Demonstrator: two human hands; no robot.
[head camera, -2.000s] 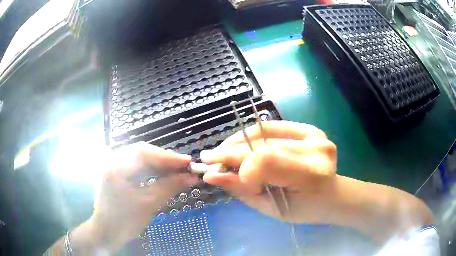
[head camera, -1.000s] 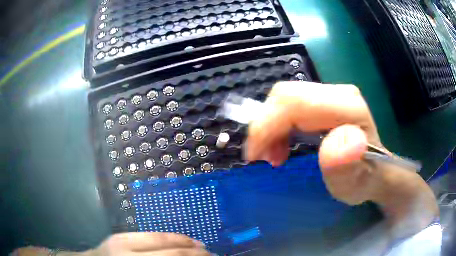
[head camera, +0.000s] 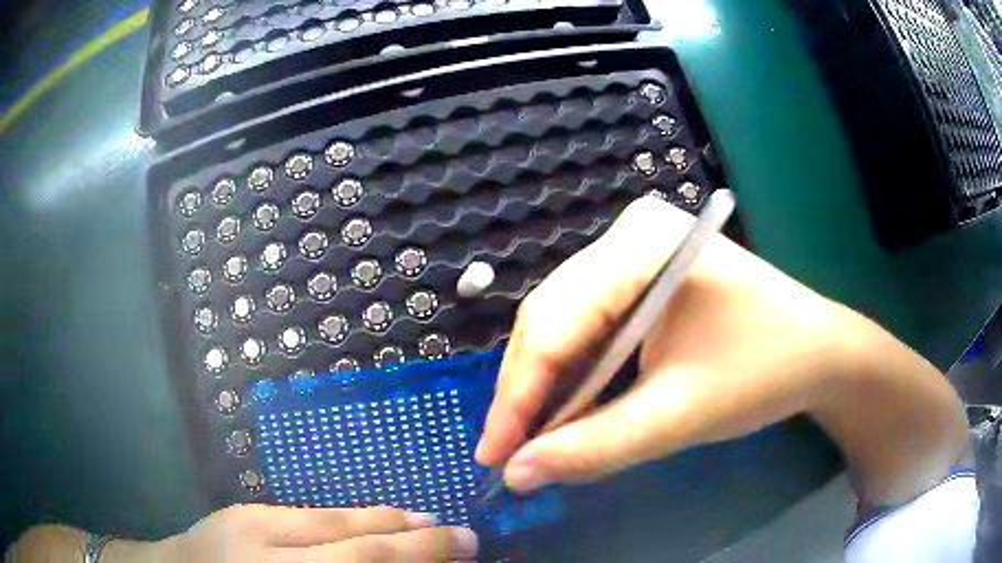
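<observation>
The blue sheet (head camera: 626, 484) lies over the near part of the black working tray (head camera: 429, 66), with rows of tiny pale dots on its left half. My right hand (head camera: 648, 352) holds the silver tweezers (head camera: 659, 286) like a pen, tips pointing down at the sheet just right of the dots. Whether the tips hold anything cannot be told. My left hand (head camera: 330, 537) lies flat at the sheet's near edge, fingers extended, cut off by the bottom edge. Round components (head camera: 366, 272) sit in the left pockets and a few at the far right. A cream-white stub (head camera: 476, 277) lies mid-tray.
A second black tray (head camera: 374, 50) lies directly behind, holding some round components at its left. Stacked black trays (head camera: 879, 121) stand at the right. The green mat (head camera: 769, 132) shows between them, with yellow tape (head camera: 77, 66) at the far left.
My hands have parted, and the left lies on the sheet. My right hand has turned the tweezers tips-down and moved to the dots. The cream-white stub now lies on the tray.
</observation>
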